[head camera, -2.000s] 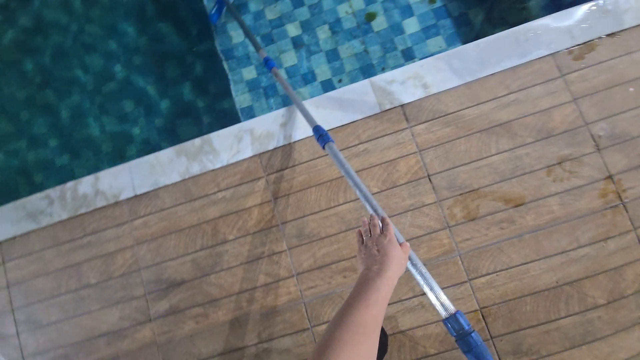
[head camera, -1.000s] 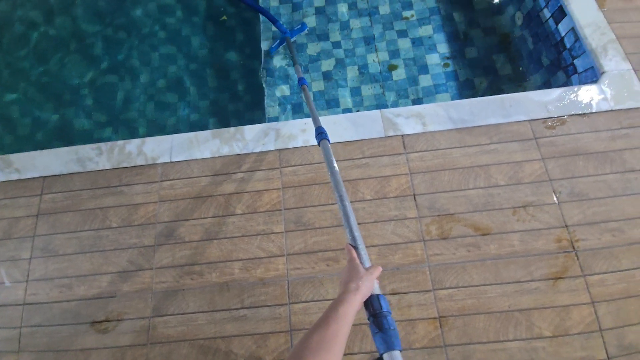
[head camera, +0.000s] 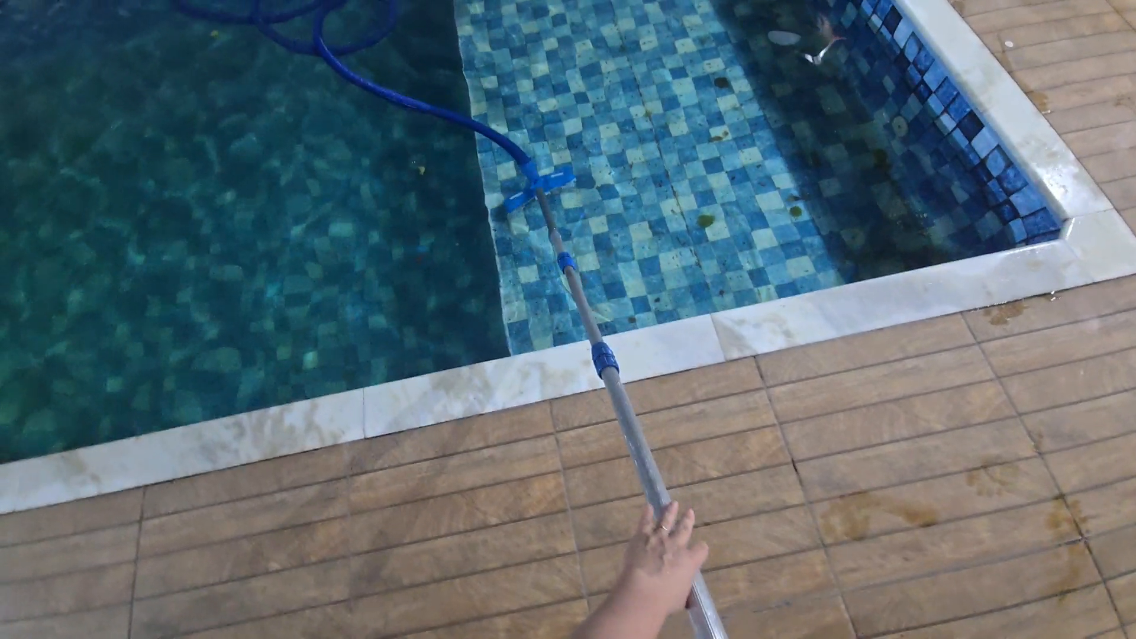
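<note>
My left hand (head camera: 670, 555), a ring on one finger, lies over a silver telescopic pole (head camera: 635, 439) with its fingers curled on it, near the bottom of the view. The pole has blue locking collars (head camera: 604, 358) and slants up and left across the pool's edge. Its far end joins a blue pool vacuum head (head camera: 539, 188), which is over the light mosaic-tiled ledge (head camera: 657, 169), beside the drop to darker water. From the head a blue hose (head camera: 399, 98) curves up left and lies in loops at the top. My right hand is out of view.
White marble coping (head camera: 444, 382) borders the pool and turns a corner at right. Wood-look deck tiles (head camera: 444, 524) cover the near side, with wet stains at right. Leaves (head camera: 706, 220) lie in the water over the ledge. A darker tiled recess (head camera: 852, 160) is on the right.
The view has shifted, so more of the hose and pool shows. The blue lower grip of the pole, visible before just below my left hand, is now out of view. My left hand stays on the pole.
</note>
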